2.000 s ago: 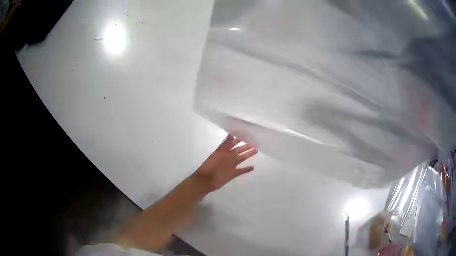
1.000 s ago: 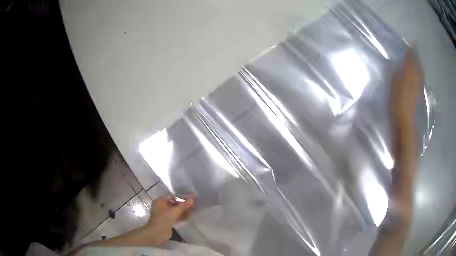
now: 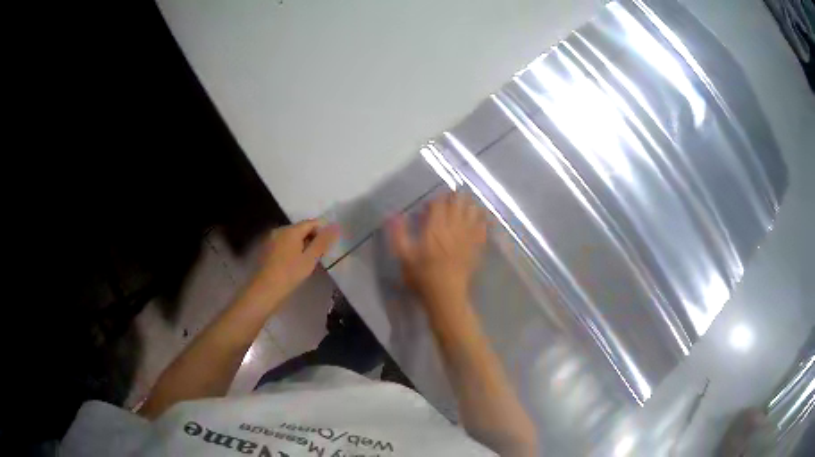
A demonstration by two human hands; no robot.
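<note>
A clear bag (image 3: 572, 196) of shiny film lies spread across the pale table, with bright creases running across it. My left hand (image 3: 299, 248) is at the bag's left end by the table edge, fingers bent and closed on the film's edge; the fingertips are blurred. My right hand (image 3: 447, 241) lies palm down on the film, fingers spread, to the right of my left hand. It is slightly blurred. A thin dark line shows through the film between the hands.
The pale table (image 3: 313, 98) has its edge on the left, with dark space and tiled floor beyond. A thin dark tool (image 3: 700, 399) lies at the lower right, near a blurred brownish item (image 3: 749, 434). More shiny film (image 3: 798, 393) is at the right rim.
The bag, held up above the table at first, now lies flatter on it. My right hand has moved from the bag's far right side to near its left end, close to my left hand.
</note>
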